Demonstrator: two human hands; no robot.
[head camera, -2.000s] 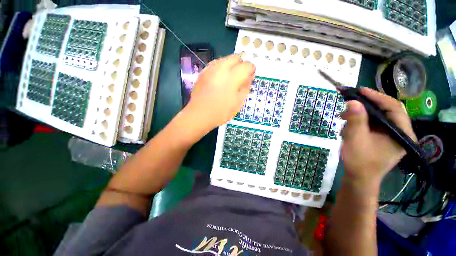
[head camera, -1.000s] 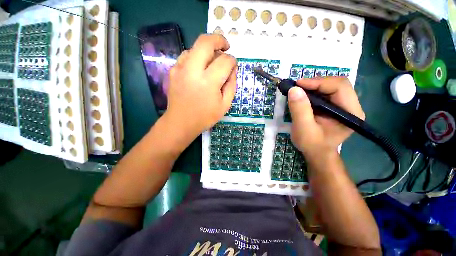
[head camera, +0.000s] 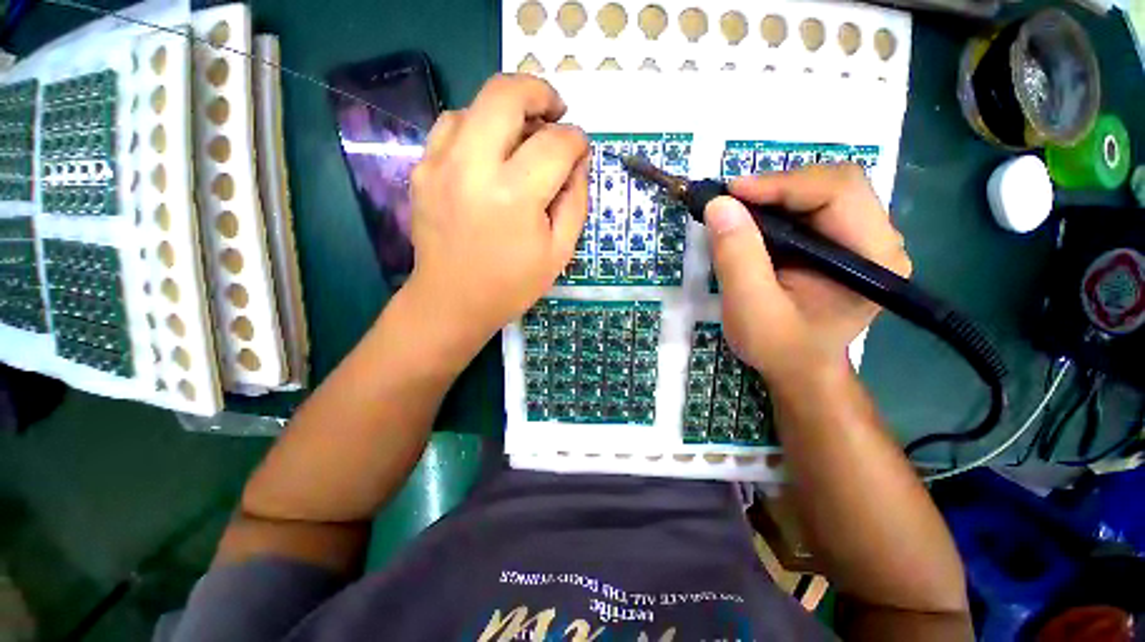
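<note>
My right hand holds a black soldering iron, its metal tip over the upper left green circuit board panel. My left hand is closed in a pinch at that panel's left edge. A thin solder wire runs from the left hand across the phone to the upper left; its near end is hidden by the fingers. The panel lies with several others on a white tray with a row of round tan holes. My right hand partly covers the right panels.
A phone lies left of the tray, and stacked white trays with boards stand beyond it. At the right are a round tin, a green roll, a white cap and a black box with cables.
My right hand has brought the iron from the tray's right side left to the upper left panel. My left hand has stayed near that panel. The camera view has shifted.
</note>
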